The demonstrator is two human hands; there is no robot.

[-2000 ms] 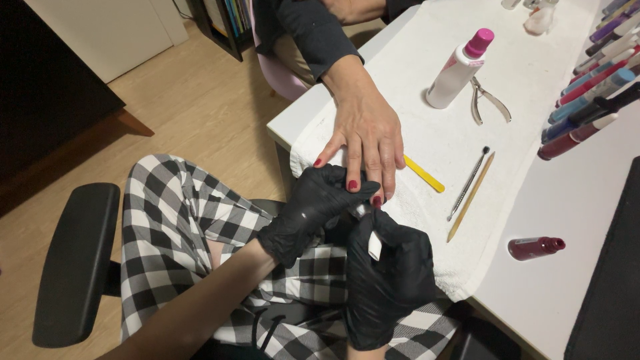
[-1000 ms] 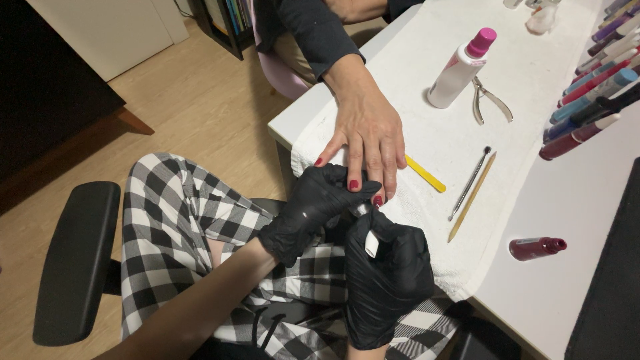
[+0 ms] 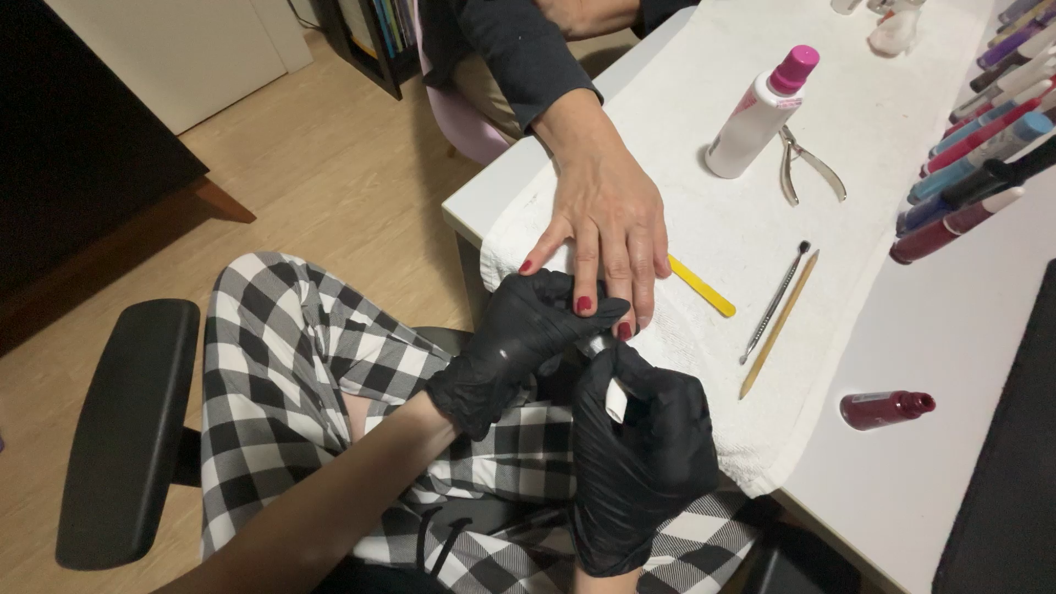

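Note:
Another person's hand (image 3: 610,210) lies palm down over the towel's edge, with dark red polish on the thumb, index and middle nails. My left hand (image 3: 528,342), in a black glove, is closed on that person's fingers near the middle fingertip. In my right hand (image 3: 643,445), also gloved in black, is the white handle of a nail polish brush (image 3: 615,401); its tip is hidden near the red middle nail (image 3: 624,331). Something small and shiny, partly covered, sits between my two hands. The open bottle of dark red nail polish (image 3: 883,410) lies on its side on the table at right.
On the white towel (image 3: 693,363) are a yellow nail file (image 3: 701,285), a metal cuticle pusher (image 3: 774,304), a wooden stick (image 3: 780,326), cuticle nippers (image 3: 799,161) and a white bottle with pink cap (image 3: 755,124). Several polish bottles (image 3: 949,227) line the right. A black chair armrest (image 3: 128,429) stands left.

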